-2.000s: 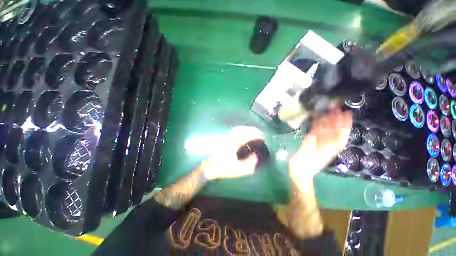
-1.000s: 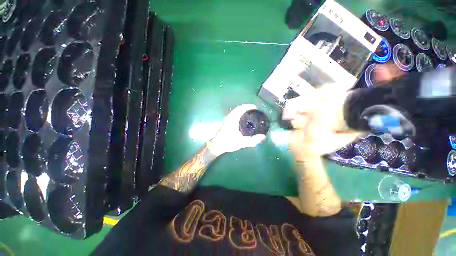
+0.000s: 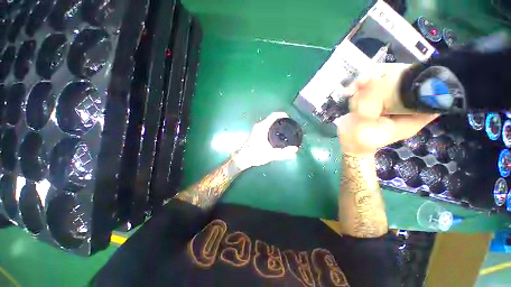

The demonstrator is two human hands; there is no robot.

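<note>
My left hand [image 3: 262, 147] holds a round black unit [image 3: 284, 133] above the green mat, its plain dark disc face up with small marks on it. My right hand [image 3: 370, 115] is closed around the electric screwdriver [image 3: 412, 92], whose blue-and-white round badge faces me. The driver's front end is by the white screw feeder [image 3: 330, 75], to the right of the unit and apart from it. The bit is hidden or too blurred to tell.
A tall stack of glossy black blister trays [image 3: 126, 117] stands at left. At right, a black tray [image 3: 414, 188] holds dark round units, with ringed display units [image 3: 493, 126] beyond. A clear plastic cup [image 3: 431, 216] and a cardboard box [image 3: 456, 259] are at lower right.
My right hand first took hold of the screwdriver, then moved up and right towards the feeder with it. My left hand's unit now shows its disc face up and has stayed nearly still lately.
</note>
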